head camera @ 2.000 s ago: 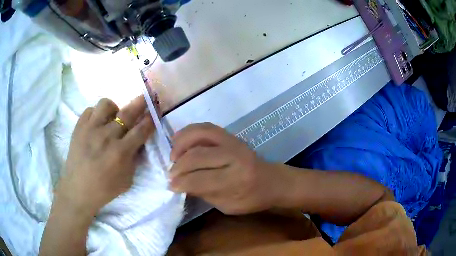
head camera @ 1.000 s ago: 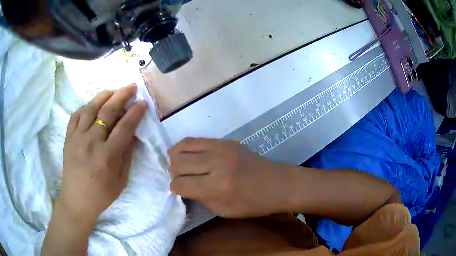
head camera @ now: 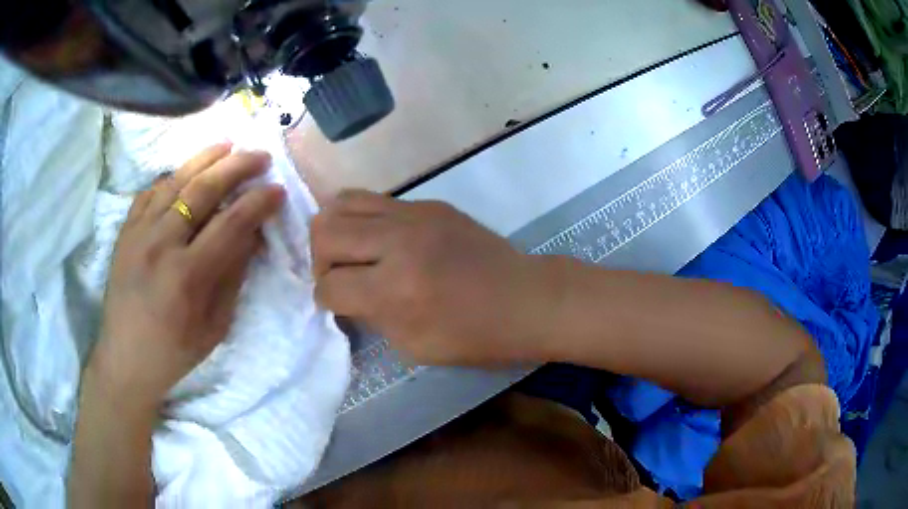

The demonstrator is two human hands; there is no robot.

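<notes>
The white garment (head camera: 269,368) lies bunched on the left of the machine table, its right edge running up under the lit needle area (head camera: 261,99) of the sewing machine. My left hand (head camera: 179,258), with a yellow ring, rests flat on the cloth with fingers spread, just below the needle area. My right hand (head camera: 398,268) pinches the right edge of the cloth between bent fingers, beside my left hand. The needle tip is lost in glare.
The dark machine head with a ridged grey knob (head camera: 348,99) hangs above. A ruler strip (head camera: 657,189) runs along the table's front edge. A purple plate with holes (head camera: 787,94) is at the right end. Blue cloth (head camera: 796,249) hangs beside the table.
My right hand has moved up along the cloth edge toward the needle area. My left hand has shifted slightly left. The narrow strip seen earlier at the edge no longer shows distinctly.
</notes>
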